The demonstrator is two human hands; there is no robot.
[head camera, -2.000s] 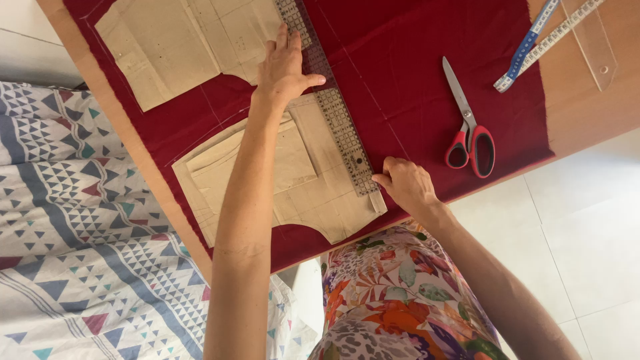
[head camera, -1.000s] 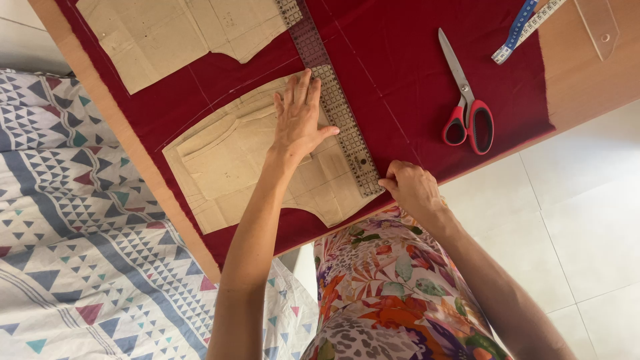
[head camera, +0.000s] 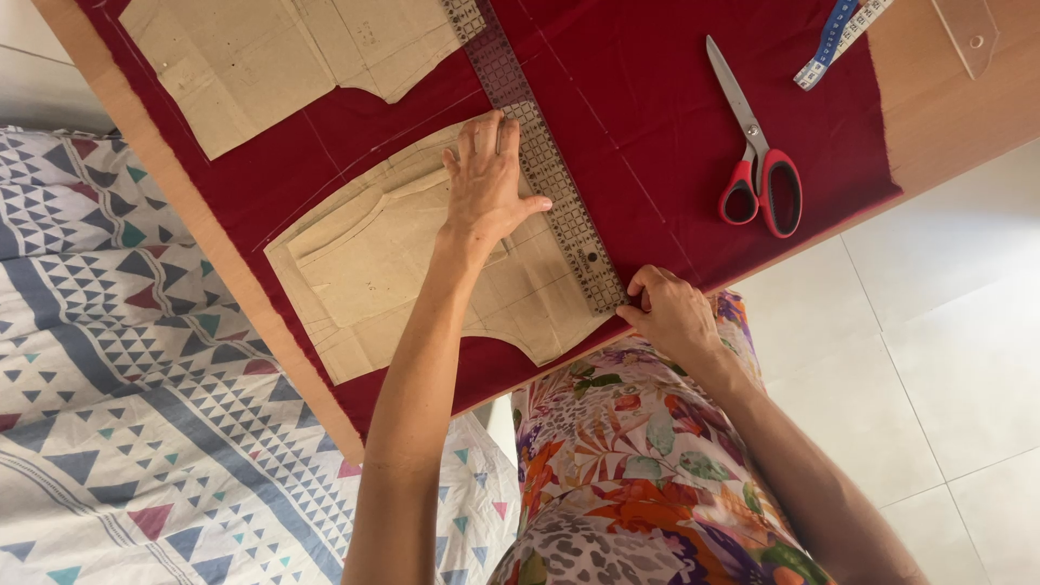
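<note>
Dark red fabric (head camera: 455, 370) is spread on the wooden table, bearing pale chalk lines. A paper sewing pattern piece (head camera: 390, 268) lies on it, with a second paper pattern piece (head camera: 268, 65) farther up on the left. A clear patterned ruler (head camera: 569, 219) lies along the nearer piece's right side. My left hand (head camera: 485, 183) rests flat on that paper, fingers spread, its thumb at the ruler's edge. My right hand (head camera: 674, 313) is at the ruler's lower end by the table edge, fingers curled; whether it pinches ruler or cloth is hidden.
Scissors with red and black handles (head camera: 761, 191) lie on the fabric at the right. A blue and white tape measure (head camera: 833, 45) and a clear plastic tool (head camera: 971, 41) are at the upper right. A triangle-patterned cloth (head camera: 162, 406) lies beside the table (head camera: 175, 211).
My left hand has moved down from over the ruler onto the nearer paper pattern piece. My right hand stays at the ruler's lower end.
</note>
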